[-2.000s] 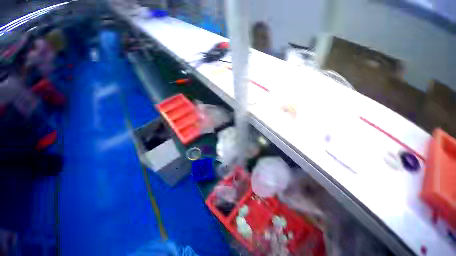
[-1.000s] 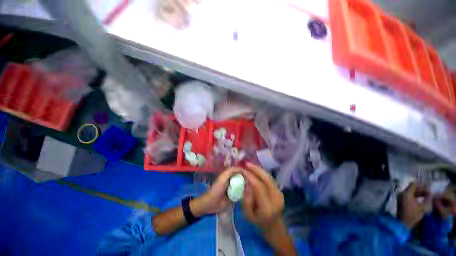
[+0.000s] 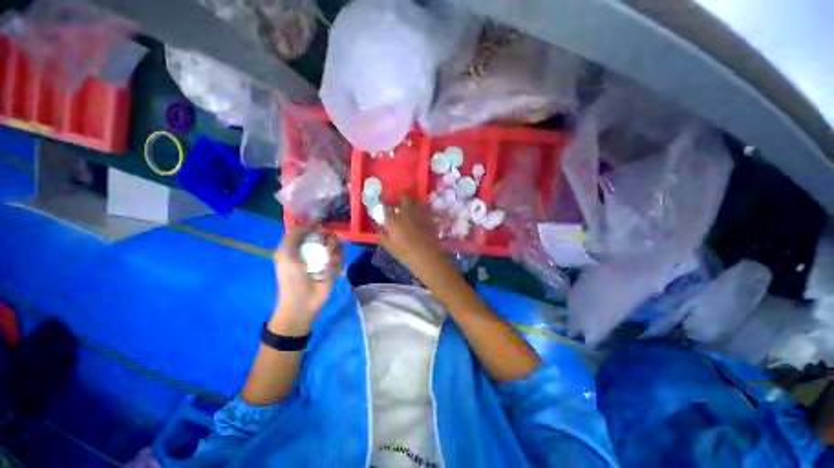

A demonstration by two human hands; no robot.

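My left hand, with a black wristband, holds a round white cap in its fingers, in front of the red divided tray. My right hand reaches into a middle compartment of the tray, its fingertips at a small white piece; the view does not show clearly whether it is gripped. A pale green cap lies just beyond that piece. Several white and pale green caps and fittings lie loose in the compartment to the right. A clear plastic bag lies in the left compartment.
A translucent white bag stands behind the tray. On the left are a blue bin, a yellow ring, a purple ring and another red tray. Large clear bags are at right, near another person's blue sleeve.
My hands have parted from holding a pale cap together. The left moved left with a cap; the right moved forward into the tray. The view has tilted down toward the tray.
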